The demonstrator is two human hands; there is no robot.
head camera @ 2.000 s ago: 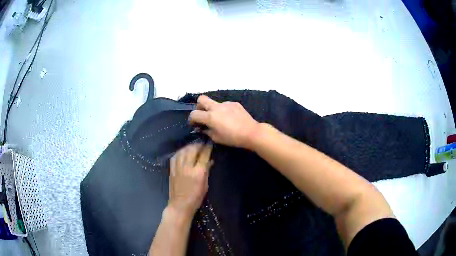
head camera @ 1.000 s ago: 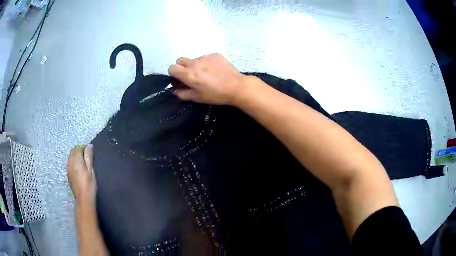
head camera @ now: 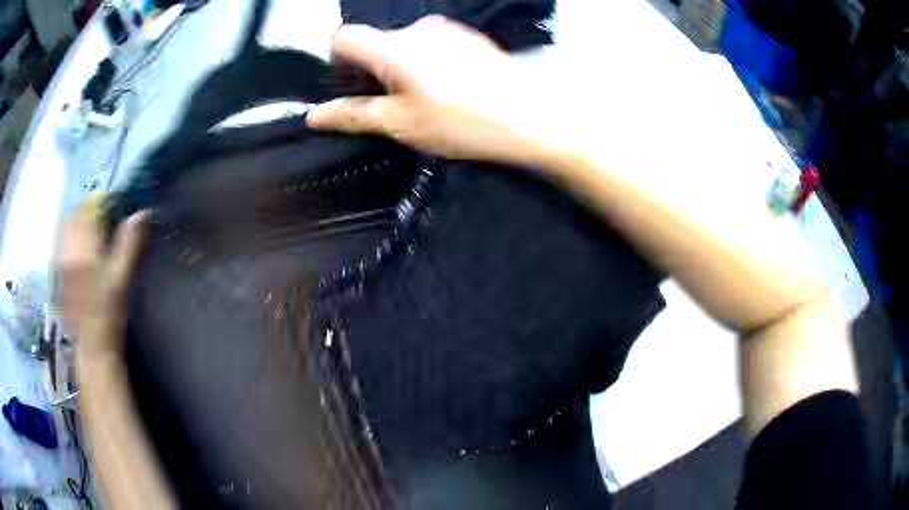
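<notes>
The black jacket [head camera: 498, 299] fills the middle, blurred, with its trimmed round neckline toward the upper left and speckled braid trim [head camera: 344, 383] down the front. A black hanger [head camera: 254, 30] stands out above the neck, its hook cut off by the top edge. My right hand [head camera: 399, 85] grips the neck and shoulder area at the hanger, thumb and fingers pinched on the cloth. My left hand [head camera: 100, 269] is at the jacket's left shoulder edge, strongly blurred; its thumb and fingers are at the cloth, but its hold is unclear.
The white table [head camera: 688, 369] lies beneath. A small red item [head camera: 806, 187] is near its right edge. A dark blue item [head camera: 30, 422] and cables are at the lower left. Small clutter lies at the upper left. Blue and dark objects stand beyond the right edge.
The view has swung and the jacket looks larger and nearer. The hanger hook has moved up out of the picture. My left hand went from the neckline to the left shoulder edge; my right hand stays at the neck.
</notes>
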